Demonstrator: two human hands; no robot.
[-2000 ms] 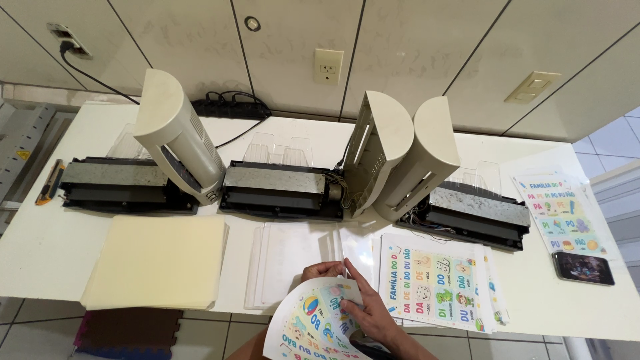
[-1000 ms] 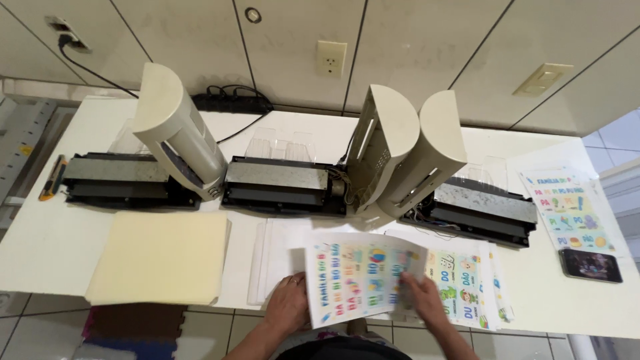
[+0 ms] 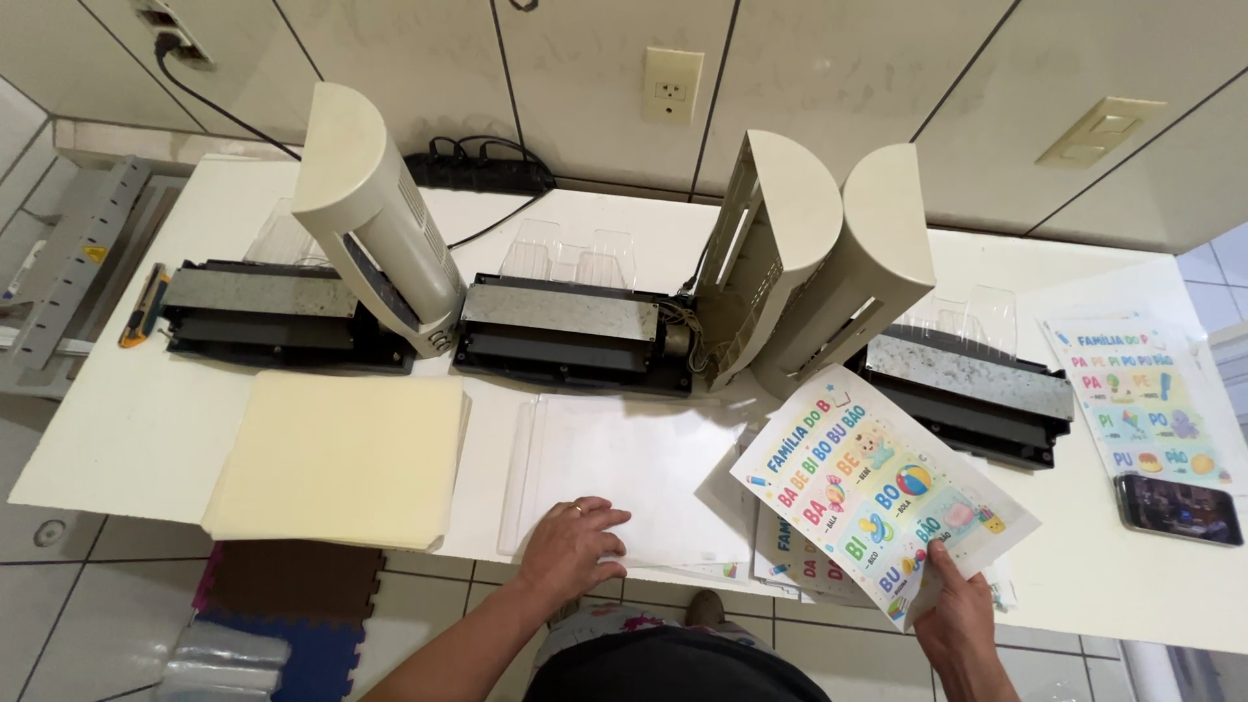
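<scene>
My right hand [image 3: 955, 609] grips the lower right edge of a printed syllable sheet [image 3: 882, 497], tilted above a pile of printed sheets [image 3: 807, 556] that it partly covers. My left hand [image 3: 575, 546] rests with fingers apart on the near left part of a stack of clear plastic sheets or pouches [image 3: 634, 478], holding nothing that I can make out. A stack of cream-yellow sheets [image 3: 336, 458] lies to its left. Behind stand opened laminator-like machines with black and metal bodies [image 3: 575, 331] and upright beige plastic covers [image 3: 370, 205].
Another printed sheet [image 3: 1146, 390] lies at the right, with a phone [image 3: 1180, 509] over its near edge. A utility knife [image 3: 146, 305] lies at the far left of the white table [image 3: 88, 458]. A black power strip [image 3: 478, 174] with cords runs along the wall.
The sheet, held between both hands a second ago, is now in my right hand alone, further right. My left hand has let go of it and lies on the clear stack.
</scene>
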